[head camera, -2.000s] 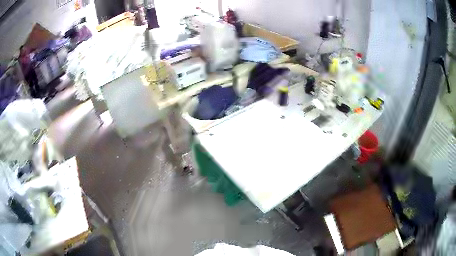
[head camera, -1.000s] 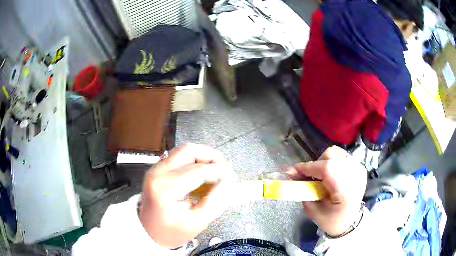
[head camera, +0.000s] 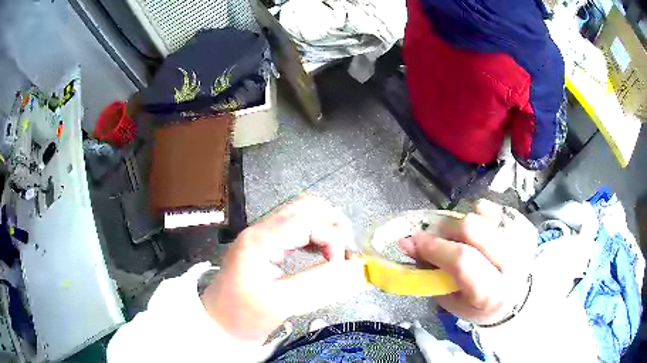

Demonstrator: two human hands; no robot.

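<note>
A yellow strip (head camera: 411, 278) runs between my two hands above my lap. A pale loop (head camera: 397, 225) curves above it at my right hand's fingers. My right hand (head camera: 479, 262) is closed around the yellow strip and the loop. My left hand (head camera: 287, 266) has its thumb and fingertips at the left end of the strip, bent around a small gap. Glare washes out my left thumb, so the exact contact there is unclear.
A brown-topped stool (head camera: 190, 166) and a dark embroidered cloth (head camera: 213, 71) stand beyond my left hand. A white table (head camera: 64, 248) is at left, a red basket (head camera: 115, 124) beside it. A seated person (head camera: 468, 85) is ahead. Blue garments (head camera: 614, 283) lie at right.
My hands have come closer together. The yellow strip now reaches my left fingertips, and a pale loop shows at my right hand. The view has shifted slightly.
</note>
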